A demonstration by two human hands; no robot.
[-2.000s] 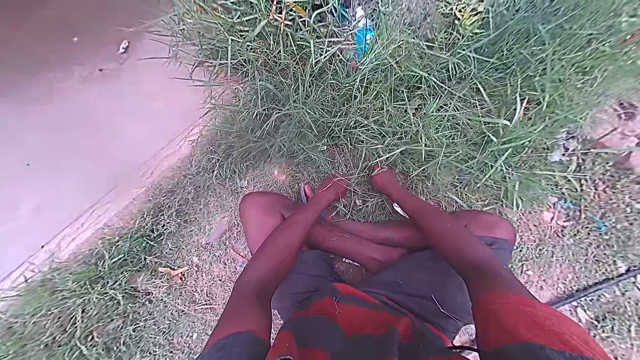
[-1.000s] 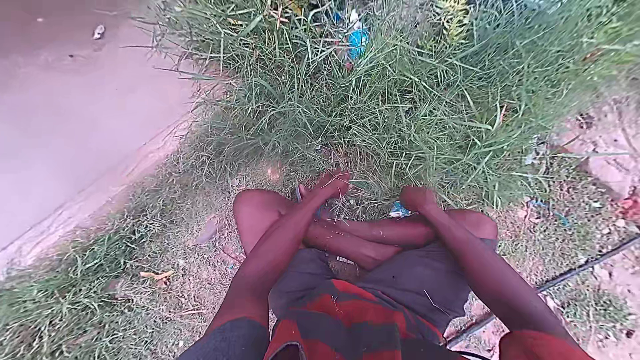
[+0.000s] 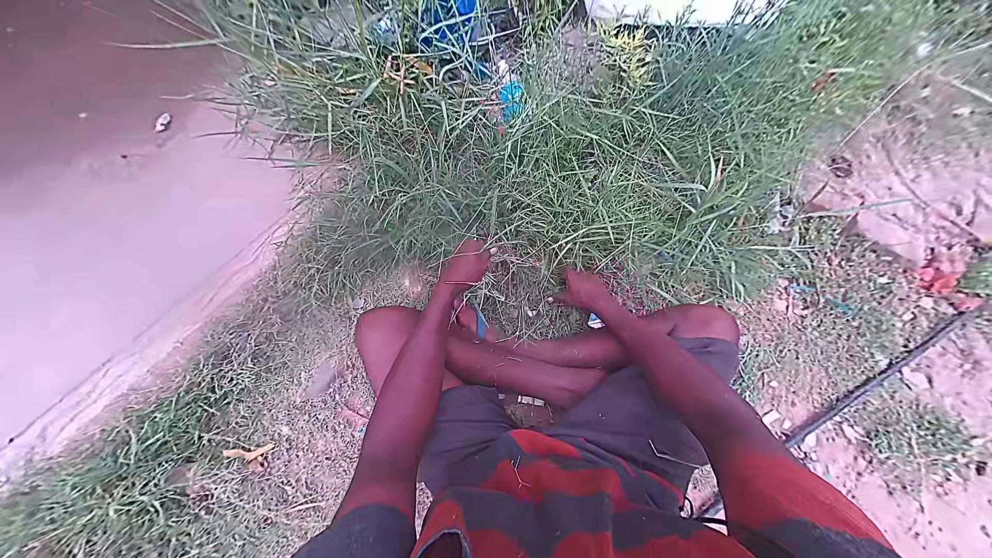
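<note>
Both my hands are low over the near edge of a patch of long green grass (image 3: 620, 170), just beyond my crossed legs. My left hand (image 3: 467, 266) is curled, with thin blades at its fingers; whether it grips them is not clear. To its right, my right hand (image 3: 583, 290) touches or hovers at the grass edge with its thumb apart from the curled fingers, and what is under the fingers is hidden. Pale, dry stalks (image 3: 515, 267) lie between the two hands. A blue-strapped sandal (image 3: 480, 320) shows under my left wrist.
A concrete slab (image 3: 155, 232) with a raised edge lies at the left. Blue plastic litter (image 3: 511, 99) sits in the grass ahead. A dark pole or pipe (image 3: 883, 376) crosses the stony soil at the right. Further off is a white object (image 3: 682, 11) at the top edge.
My right hand was further right one second ago and has come back toward my left hand. My left hand has stayed near the grass edge. The view has shifted somewhat.
</note>
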